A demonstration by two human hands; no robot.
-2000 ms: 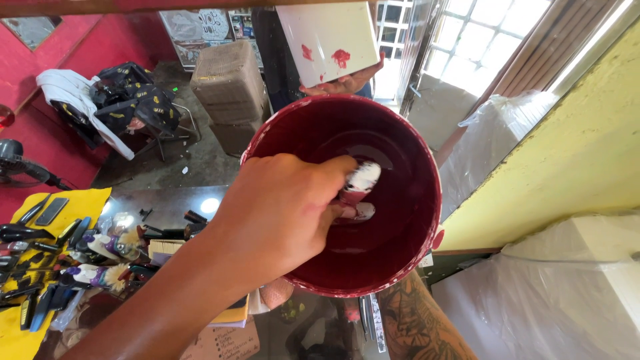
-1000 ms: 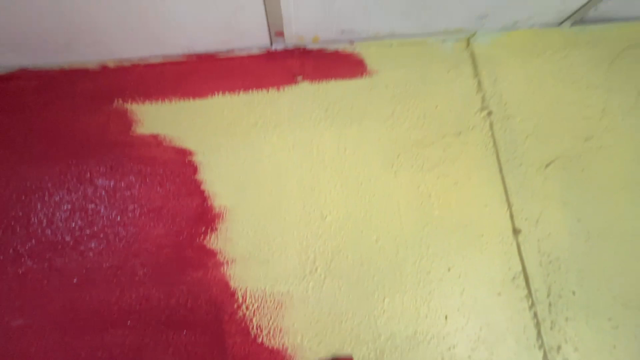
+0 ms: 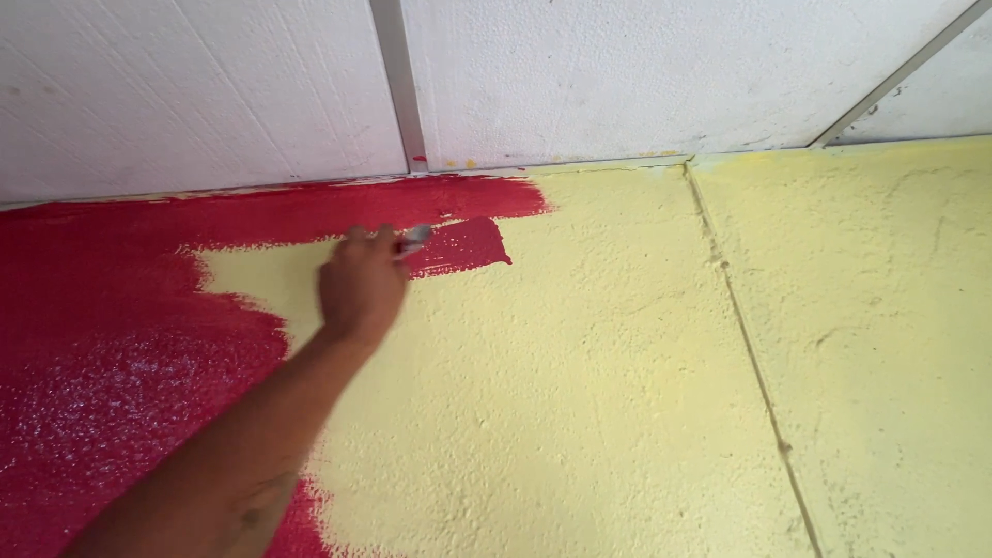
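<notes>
My left hand (image 3: 363, 275) reaches up from the lower left and is closed around a paintbrush (image 3: 415, 240). Only a pale, red-smeared part of the brush shows past the fingers; its bristles are hidden or blurred. Beside the hand, a short band of wet red paint (image 3: 469, 246) lies on the pale yellow wall (image 3: 589, 349). A longer red strip (image 3: 349, 208) runs above it, just under the white ceiling panels (image 3: 558, 77). The larger red painted area (image 3: 101, 310) covers the wall at the left and glistens lower down. My right hand is out of view.
Metal strips (image 3: 399, 85) divide the ceiling panels. A rough seam (image 3: 748, 333) runs down the yellow wall at the right. Small red and yellow paint marks dot the ceiling's edge.
The view has swung from a bucket of red paint to the wall and ceiling. My left hand, earlier inside the bucket, is now up at the wall, where a new short red band shows.
</notes>
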